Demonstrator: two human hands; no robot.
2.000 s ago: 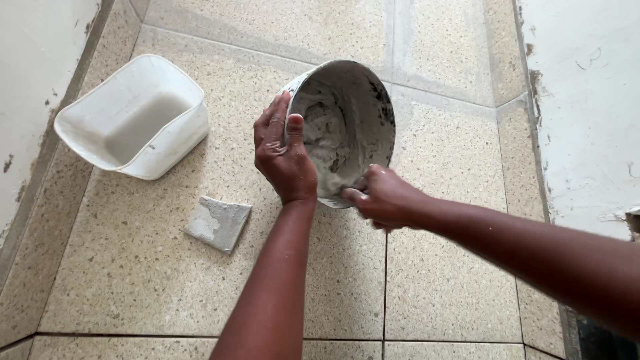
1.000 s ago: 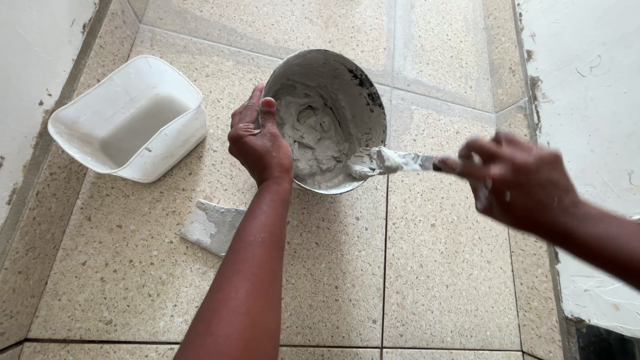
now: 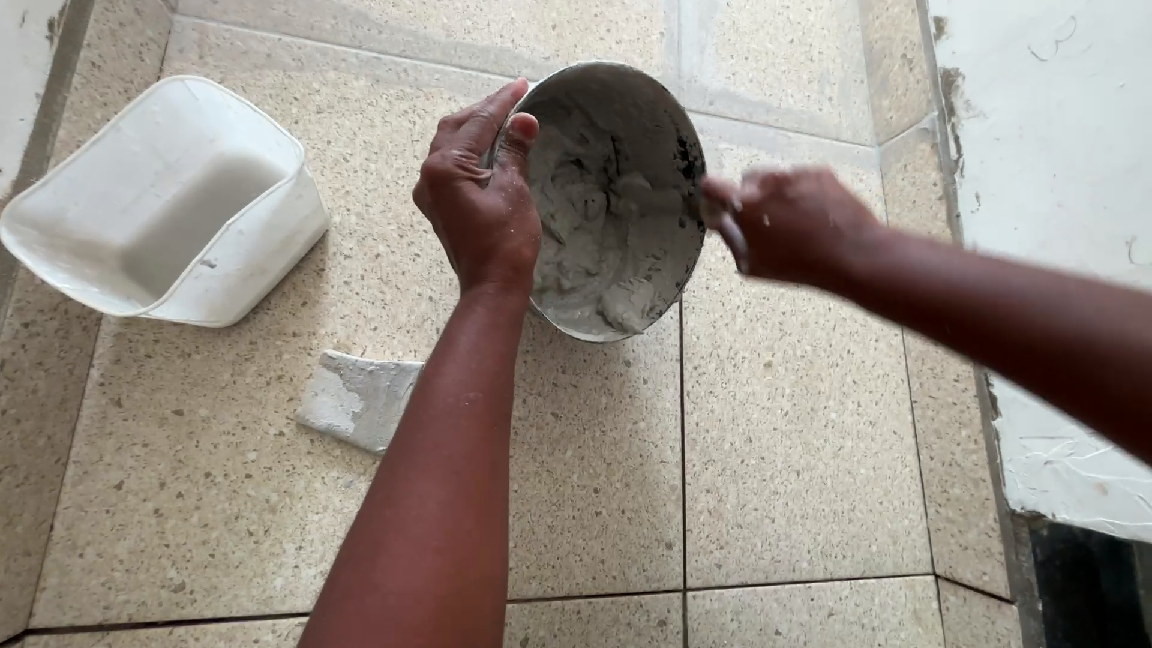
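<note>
A round bowl (image 3: 666, 135) with a dark-specked inner wall is tilted toward me and holds wet grey paste (image 3: 585, 207), like plaster or mortar. My left hand (image 3: 490, 189) grips its left rim, thumb over the edge. At the right rim, my right hand (image 3: 792, 220) is closed on the handle of a putty knife (image 3: 736, 243); hand and tool are motion-blurred, and the blade is hidden. A lump of paste sits by the bowl's lower rim. Left of the bowl, a paste-smeared flat piece (image 3: 355, 400) lies on the floor, partly behind my left forearm.
A white plastic tub (image 3: 270, 243) with cloudy liquid stands on the speckled tile floor (image 3: 594, 468) at the left. White patchy walls (image 3: 1053, 180) rise on both sides above tiled skirting. A dark opening (image 3: 1084, 576) shows at the lower right.
My right hand has moved left to the bowl's rim from farther right, where the paste-coated blade showed a second ago. My left hand still holds the bowl.
</note>
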